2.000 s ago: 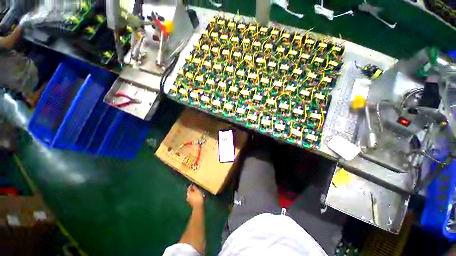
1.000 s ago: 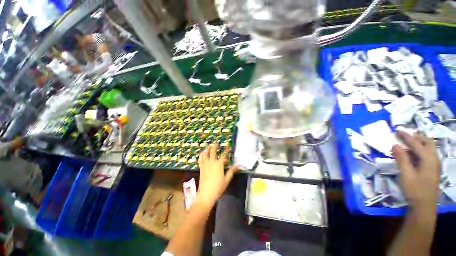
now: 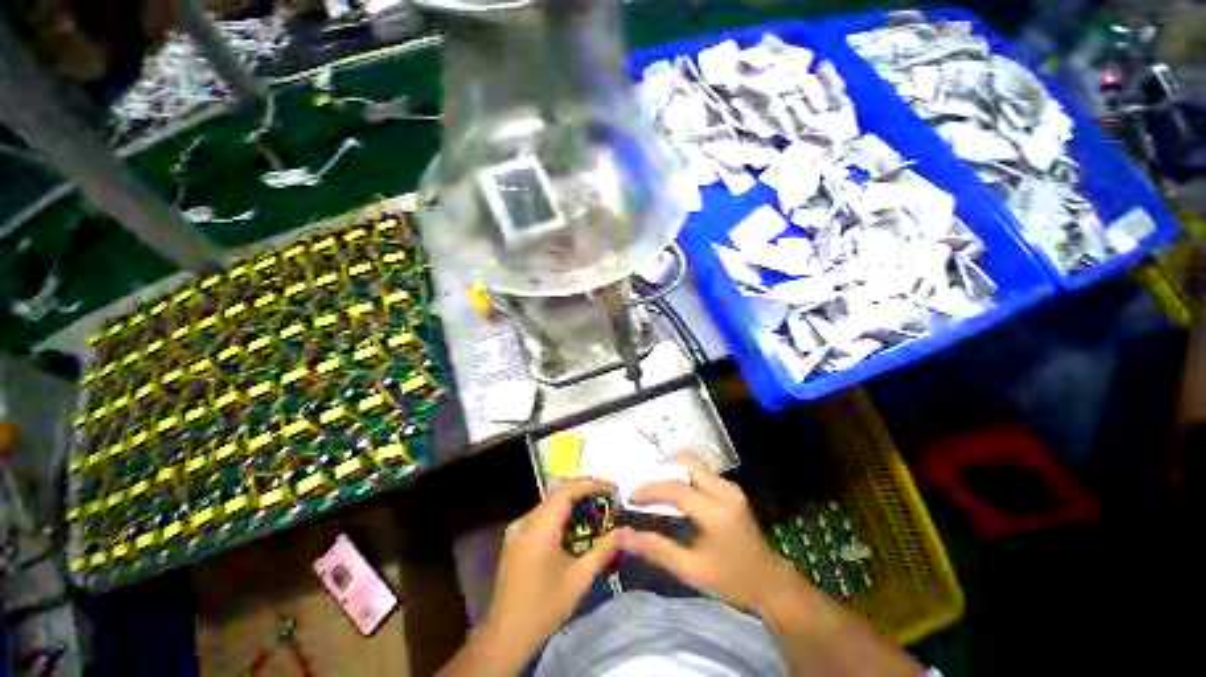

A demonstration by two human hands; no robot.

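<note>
My left hand [image 3: 545,562] holds a small circuit board [image 3: 590,521] with dark and yellow parts, close in front of my body. My right hand [image 3: 708,536] holds a white housing piece [image 3: 657,487] just right of the board. Both hands are near each other over the near edge of the metal tray [image 3: 721,443]. A yellow sponge [image 3: 563,455] lies in the tray. The fingers partly hide the board and the housing piece.
Rows of boards [image 3: 251,397] cover the mat at left. A clear fume hood [image 3: 556,199] hangs above the tray. Blue bins [image 3: 767,377] of white housings stand at right. A yellow crate [image 3: 926,582] with boards is lower right. A pink phone [image 3: 355,583] lies on cardboard [image 3: 238,595].
The view has swung right. My left hand has left the board rows and now has a board. My right hand has come from the blue bin with a white piece to my front.
</note>
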